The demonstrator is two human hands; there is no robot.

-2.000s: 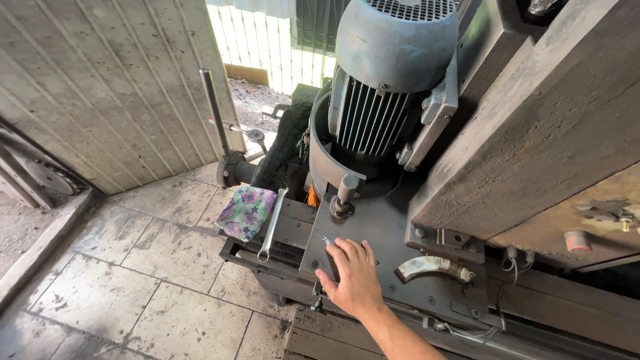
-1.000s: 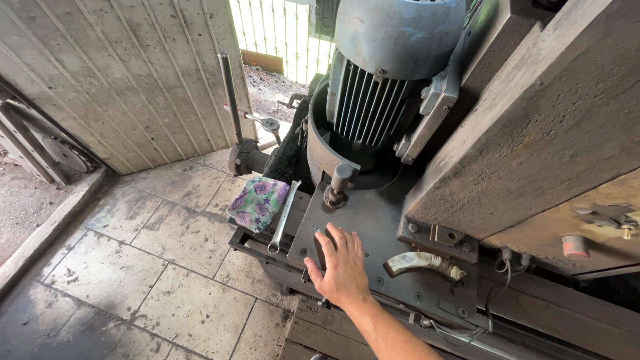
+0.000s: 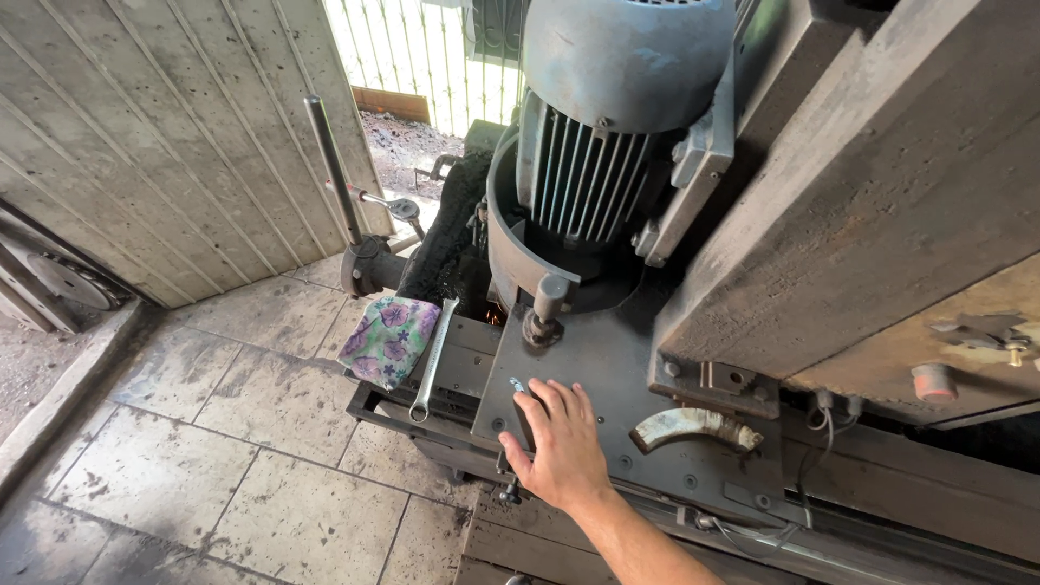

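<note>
My right hand [image 3: 561, 443] rests palm down with spread fingers on the dark metal plate [image 3: 585, 357] of a grinding machine, near its front edge; nothing is seen in its grasp. Behind it stands a large electric motor [image 3: 593, 162] with cooling fins, inside a curved guard. Orange sparks [image 3: 494, 315] show under the guard's left side. Left of my hand, a combination wrench [image 3: 435, 361] lies beside a folded floral cloth [image 3: 390, 341] on the machine's bed. A curved, worn handle [image 3: 695, 426] is mounted right of my fingers. My left hand is out of view.
A ratchet wrench [image 3: 398, 209] is behind an upright metal bar [image 3: 333, 171] at the machine's left. Tiled floor [image 3: 309, 496] and a ribbed metal door [image 3: 162, 138] lie to the left. A heavy beam [image 3: 812, 211] and a red button [image 3: 934, 382] are at the right.
Sparks show beneath the guard now, where an orange glow also showed two seconds ago. My right hand stays on the plate. The view has shifted slightly.
</note>
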